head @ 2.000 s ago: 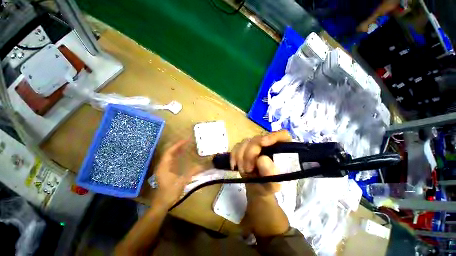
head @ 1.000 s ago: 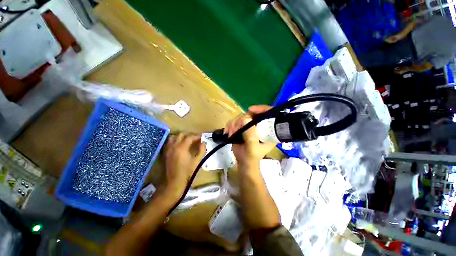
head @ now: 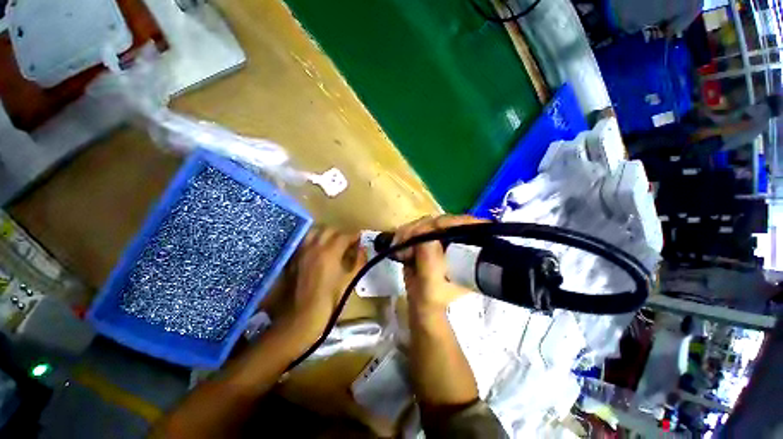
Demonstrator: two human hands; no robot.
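My right hand [head: 429,257] is closed around the black electric screwdriver [head: 515,273], whose thick black cord loops out to the right and back across my forearms. Its tip end points left at a white plastic housing [head: 378,279] on the bench. My left hand [head: 324,273] is at the housing's left edge, fingers on or near it; whether it holds anything is hard to tell. The blue screw tray [head: 268,290], full of small silver screws, stands just left of my left hand. Another white housing [head: 378,384] lies nearer to me, partly covered by my right forearm.
A white housing [head: 69,34] lies on the reddish-brown press pad [head: 146,36] at the upper left. Its bagged cord ends in a white plug [head: 331,181] on the tan bench [head: 257,103]. Bagged white units [head: 549,343] pile up at right, beside the green conveyor [head: 429,86]. A person's arm [head: 730,133] shows far right.
Since two seconds ago the screwdriver has come down from above the bench to the housing, and my left hand has moved to the housing's edge. The view has shifted too.
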